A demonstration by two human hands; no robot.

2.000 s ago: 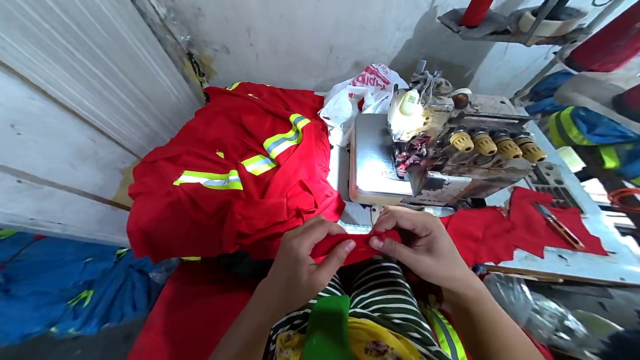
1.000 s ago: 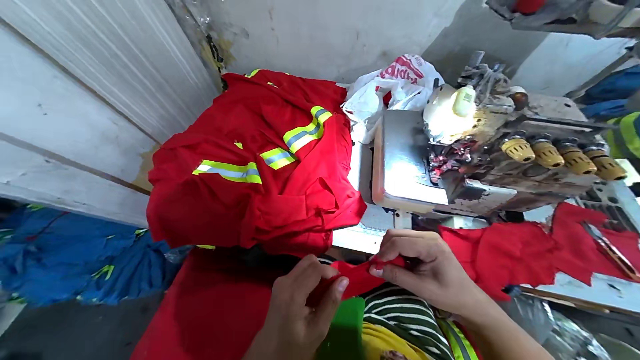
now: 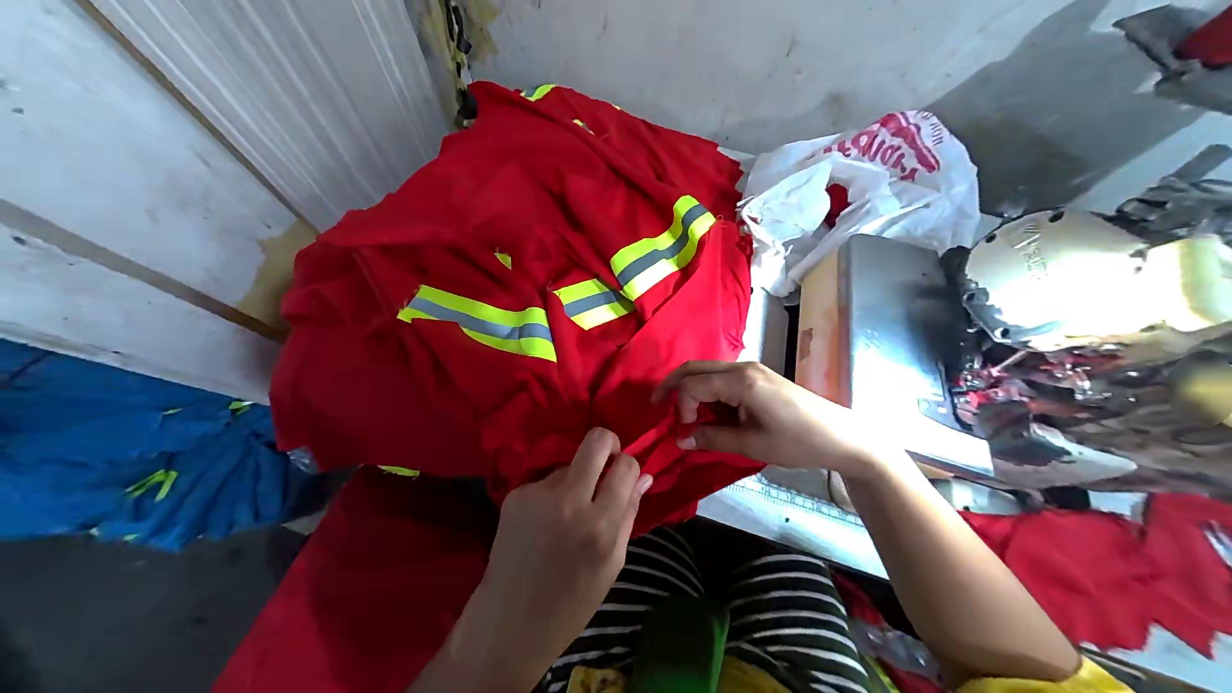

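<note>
A heap of red fabric garment pieces (image 3: 462,202) with yellow and silver reflective strips (image 3: 481,322) lies at the middle left. My left hand (image 3: 577,510) is at the heap's near edge, its fingers curled on the red fabric. Just to its right, my right hand (image 3: 760,414) has bent fingers at a fold of the same red cloth; whether it pinches the cloth is hard to tell. The industrial sewing machine (image 3: 1049,289) stands at the right, its metal plate (image 3: 890,318) beside my right forearm.
Behind the machine's plate sits a white plastic bag (image 3: 885,183) with red print. Red cut pieces (image 3: 1088,568) lie on the table at the lower right. Blue garments (image 3: 125,443) with yellow strips are at the far left, below a white panel (image 3: 125,154). A wall closes off the back.
Both hands have moved from the small red piece held over the lap onto the red heap. That small piece can no longer be told apart. The view has turned left.
</note>
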